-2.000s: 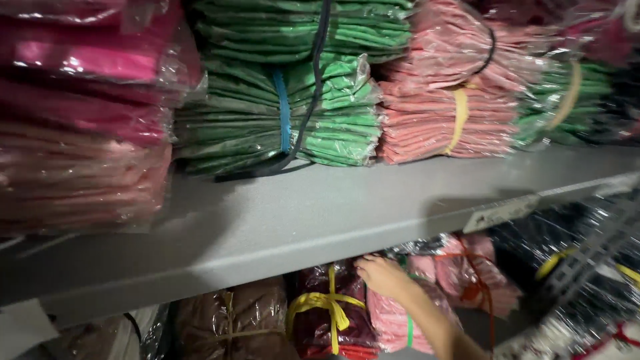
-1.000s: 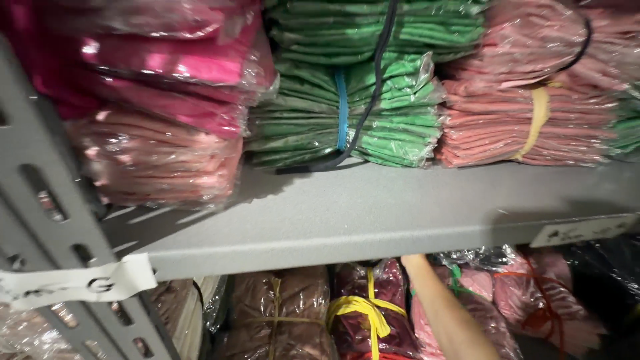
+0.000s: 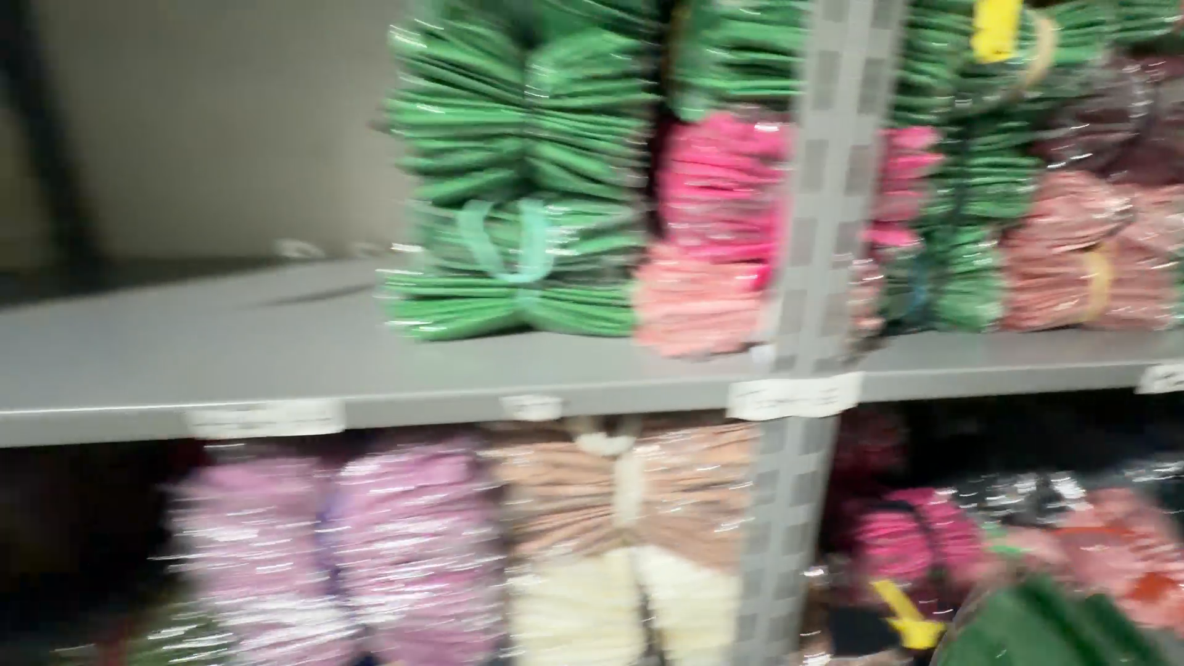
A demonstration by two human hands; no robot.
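Observation:
Neither of my hands shows in the head view, which is blurred. Bundles of folded green fabric in clear plastic (image 3: 523, 120) stand on the upper shelf, the lower one tied with a pale teal strip (image 3: 527, 245). Bright pink (image 3: 726, 185) and light pink bundles (image 3: 698, 301) sit beside them. On the lower level are lilac bundles (image 3: 416, 555), a tan bundle (image 3: 689, 481) and a cream bundle (image 3: 578, 601). A dark green item (image 3: 1036, 624) rises at the bottom right; what holds it, if anything, cannot be seen.
A perforated grey metal upright (image 3: 832, 203) divides the racks. The grey shelf edge (image 3: 444, 404) runs across the view and bears white labels (image 3: 795, 396). Right of the upright lie more bundles, salmon pink (image 3: 1064, 259) above, and bright pink (image 3: 916, 541) below with a yellow tie (image 3: 906, 615).
The view has swung far to the left along the rack. The hand and forearm that reached to the lower-shelf bundles are out of view. A dark green item now shows at bottom right.

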